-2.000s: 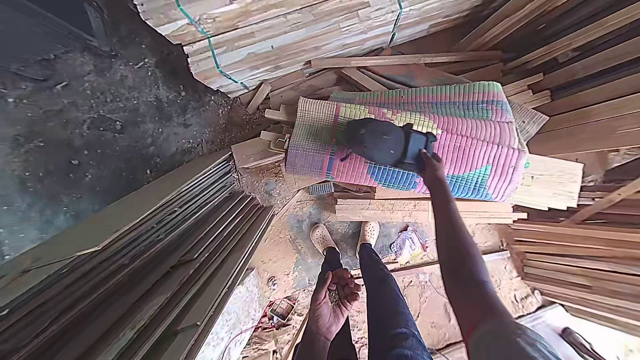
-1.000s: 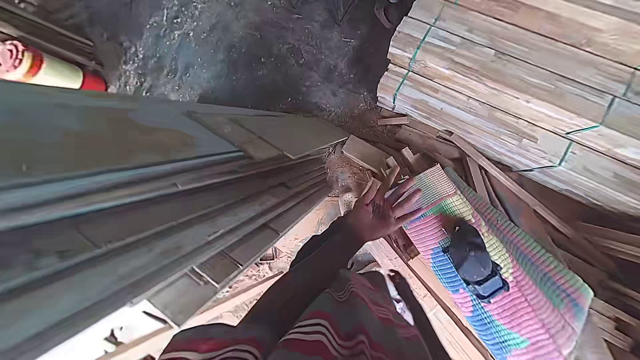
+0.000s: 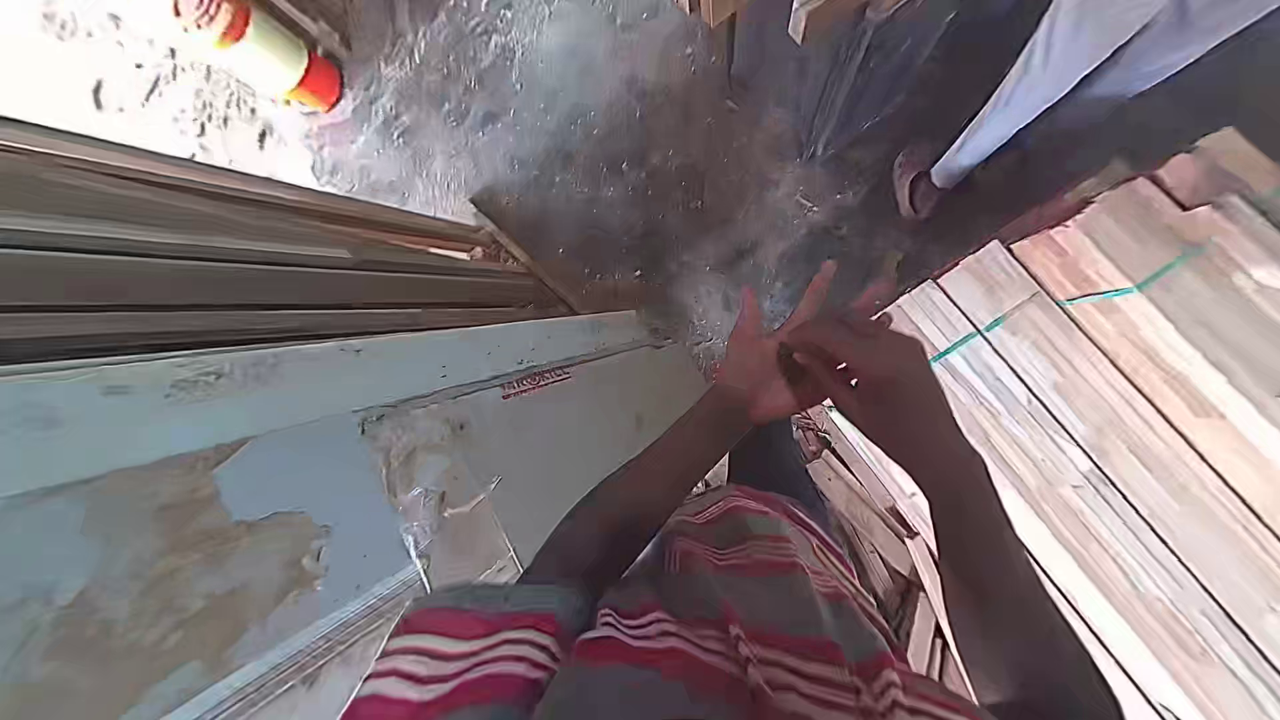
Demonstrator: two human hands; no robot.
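Observation:
In the head view my left hand [image 3: 762, 368] is near the middle, palm up and fingers spread. My right hand [image 3: 872, 372] reaches over that palm from the right, its fingers bent and touching or nearly touching it. A small dark patch lies between the two hands; whether it is a thing or a shadow cannot be told. Tiny pale specks show by the right fingers. Blur and overlap hide what either hand holds. Below the hands is my striped red and grey clothing [image 3: 740, 600].
Stacked boards [image 3: 250, 290] and a worn, pale panel [image 3: 560, 430] lie on the left. Strapped timber [image 3: 1120, 430] fills the right. Ahead, a person's lower leg and foot [image 3: 925, 185] stand on the dusty floor [image 3: 620, 150]. A yellow and red cylinder [image 3: 270, 55] lies top left.
The view has swung far from the woven mat and the black object on it. My right hand, on that object two seconds ago, is now at my left palm. A person's leg has come into view.

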